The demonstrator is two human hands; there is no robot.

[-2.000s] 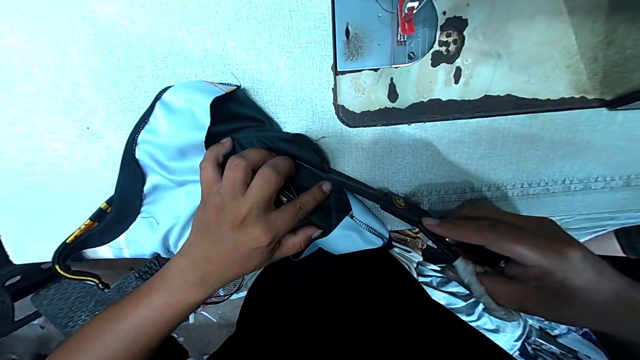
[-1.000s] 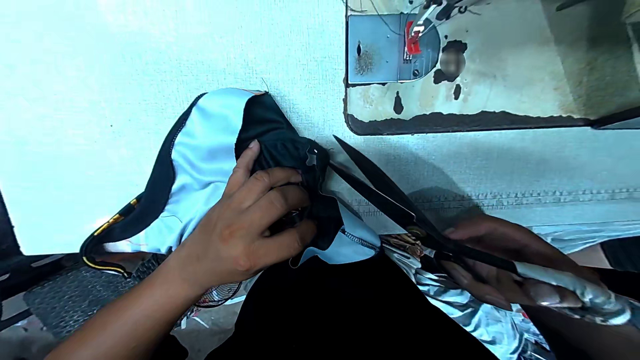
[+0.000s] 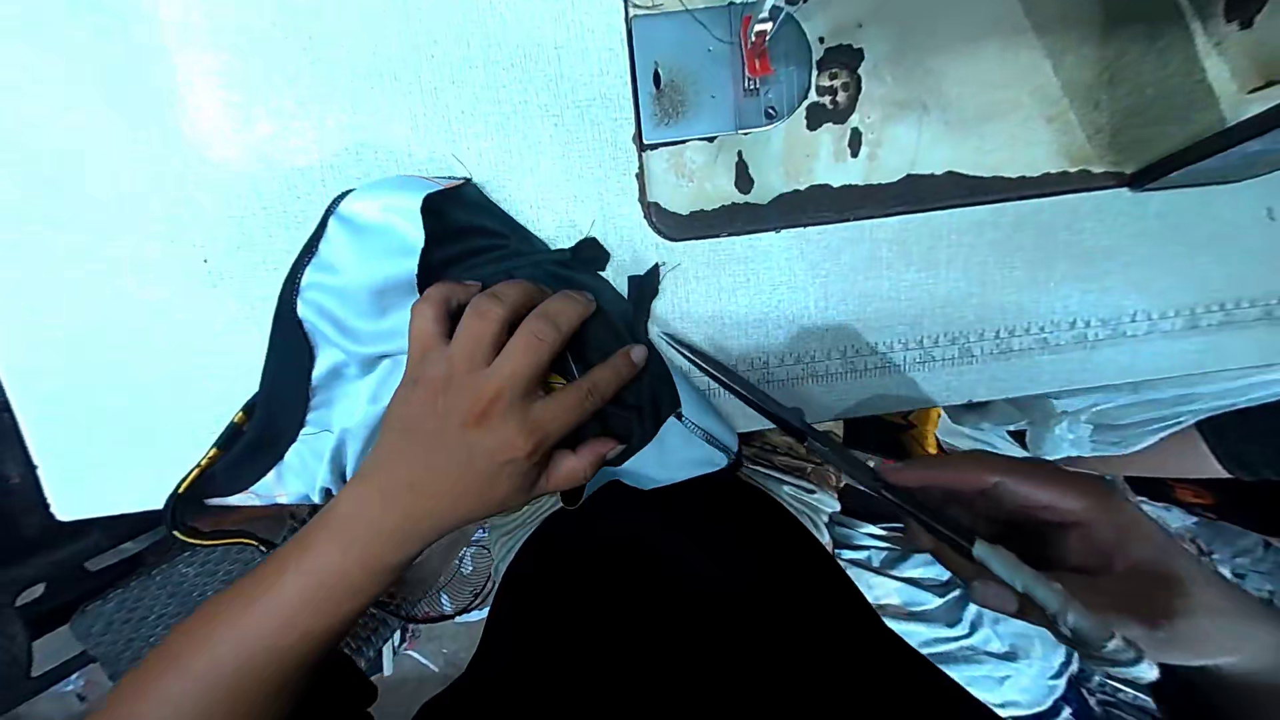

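Note:
My left hand (image 3: 500, 400) lies spread over a piece of white and black fabric (image 3: 360, 290), pressing its bunched dark part against the table edge. A black band with yellow trim runs down the fabric's left side. My right hand (image 3: 1040, 540) grips a pair of fabric shears (image 3: 790, 415) by handles wrapped in pale material. The blades look closed, and their tip is just right of the dark fabric, beside a small dark flap (image 3: 643, 290) that stands up. Whether the tip touches the fabric cannot be told.
A sewing machine bed with a needle plate (image 3: 710, 80) and red presser foot (image 3: 757, 50) is at the top right. A printed ruler strip (image 3: 900, 350) runs along the pale table (image 3: 150, 250). Below the edge are heaped fabrics (image 3: 930, 590) and a textured dark pedal-like surface (image 3: 170, 600).
The shears were at the dark fabric two seconds ago, stood with blades apart one second ago, and now look closed. Two small dark flaps now stand out at the fabric's upper right edge.

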